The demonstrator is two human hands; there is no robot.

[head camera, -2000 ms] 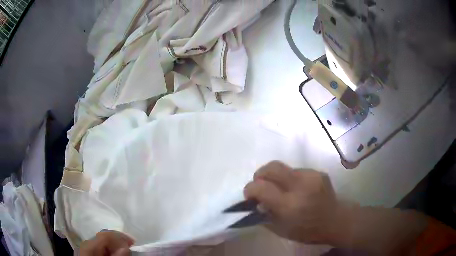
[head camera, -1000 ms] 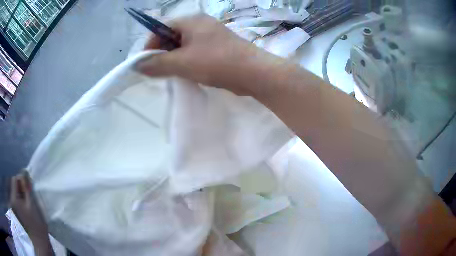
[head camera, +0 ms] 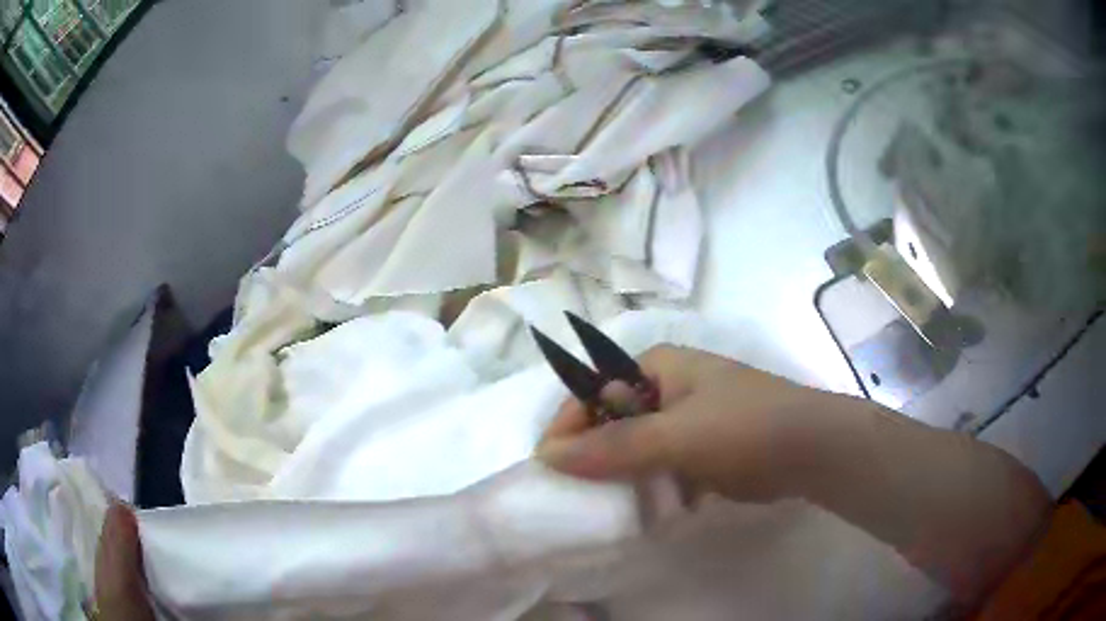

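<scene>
A white garment piece (head camera: 364, 546) is stretched across the near side, its folded edge running between my hands. My right hand (head camera: 679, 425) holds dark thread snips (head camera: 594, 364), their two pointed blades apart and pointing up and left. Its thumb and lower fingers are at the cloth; whether they also pinch it is hard to tell. My left hand (head camera: 119, 568) is at the lower left, cut off by the bottom edge, holding the left end of the cloth. Its other fingers are hidden.
A heap of white and cream pieces (head camera: 425, 231) lies across the back of the pale table (head camera: 764, 231). The blurred sewing machine (head camera: 982, 206) stands at the right, with its cream lamp (head camera: 907, 291) over the bed. Another white bundle (head camera: 49, 522) is at far left. A barred window is top left.
The cloth was lifted and swung up to the left, and is now lowered and drawn across the near side. My right hand has come back down toward the middle, and the snips' blades now show apart.
</scene>
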